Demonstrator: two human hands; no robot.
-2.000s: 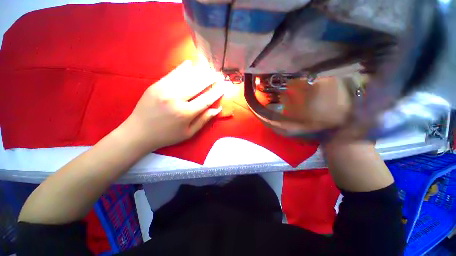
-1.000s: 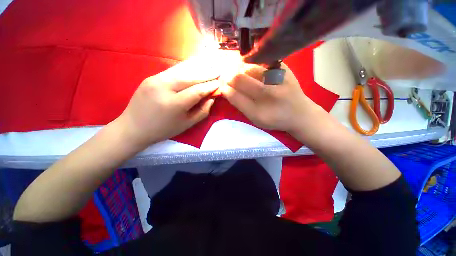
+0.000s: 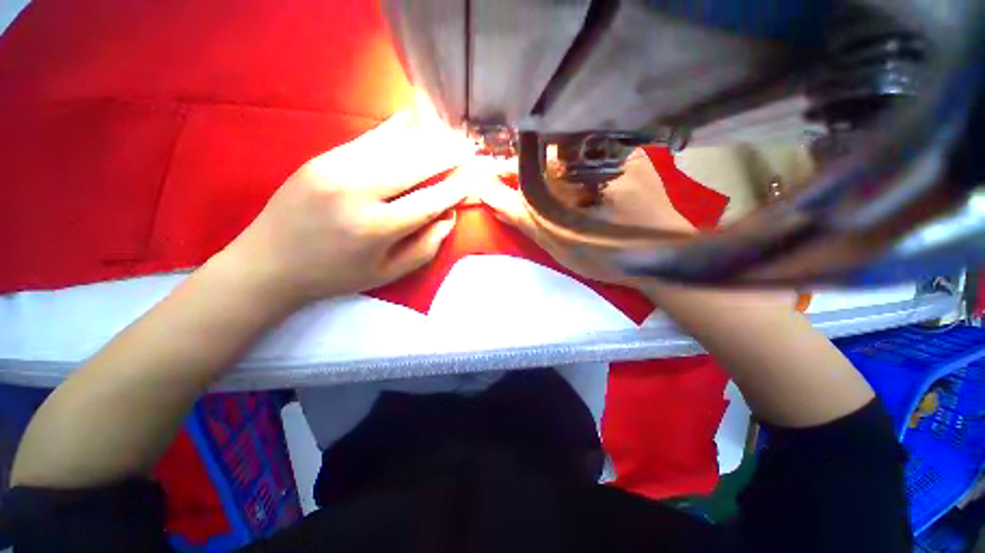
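The red garment panel [image 3: 97, 184] lies flat on the white machine table, with a seam line across it and a curved cut-out at its front edge. The sewing machine head [image 3: 670, 76] looms large and blurred above it. The presser foot area [image 3: 495, 140] is in bright glare. My left hand [image 3: 362, 211] lies on the panel left of the needle, fingertips at the foot. My right hand [image 3: 605, 221] is right of the needle, partly hidden behind a curved dark bar [image 3: 540, 211]; its fingertips meet the cloth by the left ones. Whether either pinches the cloth is unclear.
The white table edge with its scale [image 3: 432, 365] curves along the front. A blue basket [image 3: 929, 410] stands at the right and another [image 3: 251, 464] below left. A red cloth piece [image 3: 664, 427] hangs below the table. A bit of orange handle [image 3: 803, 301] shows by my right forearm.
The machine head and curved bar again cover much of the right side, hiding most of the scissors. Since the first frame, the panel has shifted and my right hand has come in beside the needle.
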